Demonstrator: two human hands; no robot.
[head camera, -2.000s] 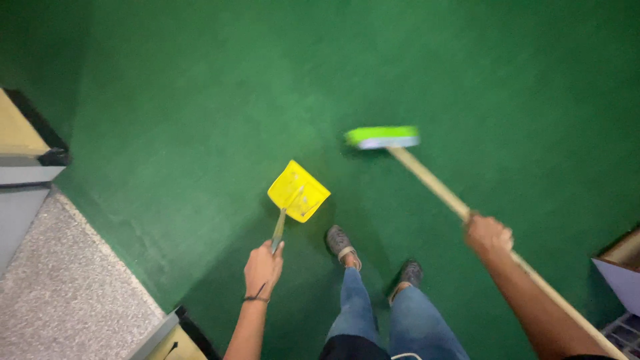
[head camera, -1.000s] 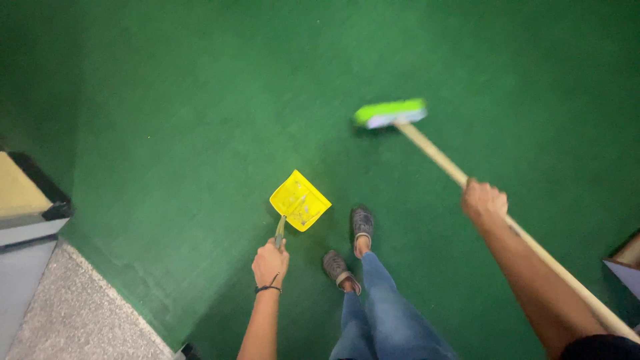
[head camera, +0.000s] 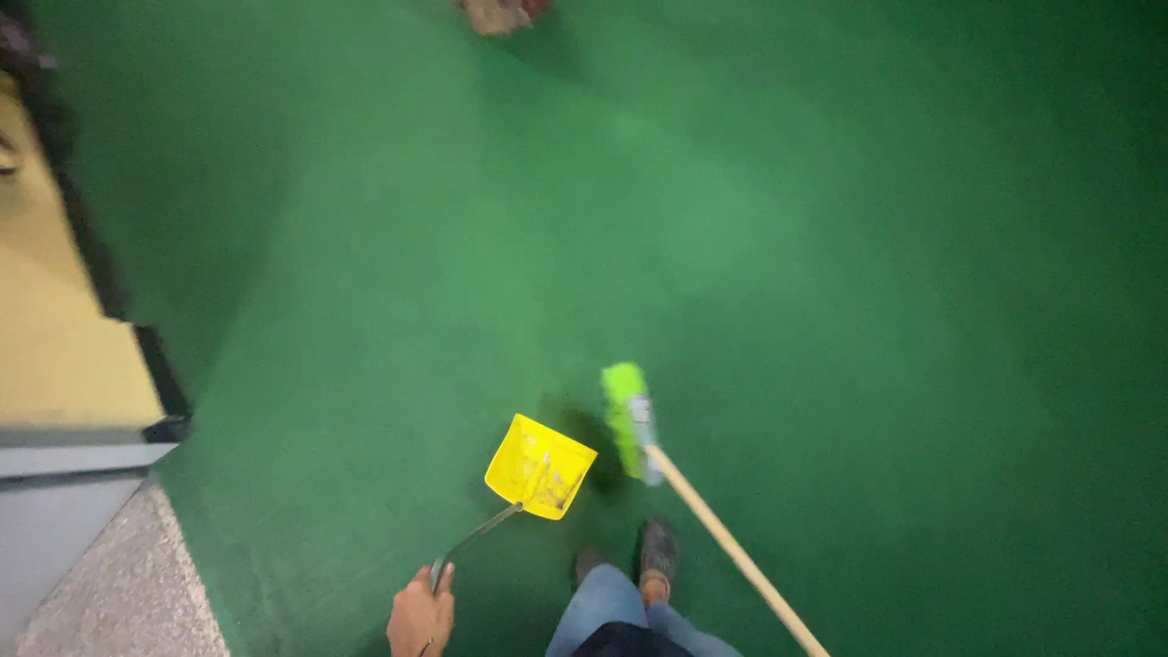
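My left hand (head camera: 422, 613) grips the handle of a yellow dustpan (head camera: 540, 467), at the lower middle of the view. Some debris or dirt marks show on the pan. Just right of the pan, apart from it, is the broom head (head camera: 631, 422), with bright green bristles and a grey-white block. Its pale wooden broom handle (head camera: 737, 553) slants down to the bottom edge. My right hand is out of view.
Green floor (head camera: 547, 228) spreads around my feet. A yellow and grey structure with a dark edge (head camera: 87, 365) stands at the left, above a speckled floor section (head camera: 137, 575). Something brownish (head camera: 502, 14) shows at the top edge. My shoes (head camera: 657, 547) are below the broom head.
The broom head has come down and inward from the upper right to beside the dustpan, and has turned. My right hand has left the view. The view has shifted.
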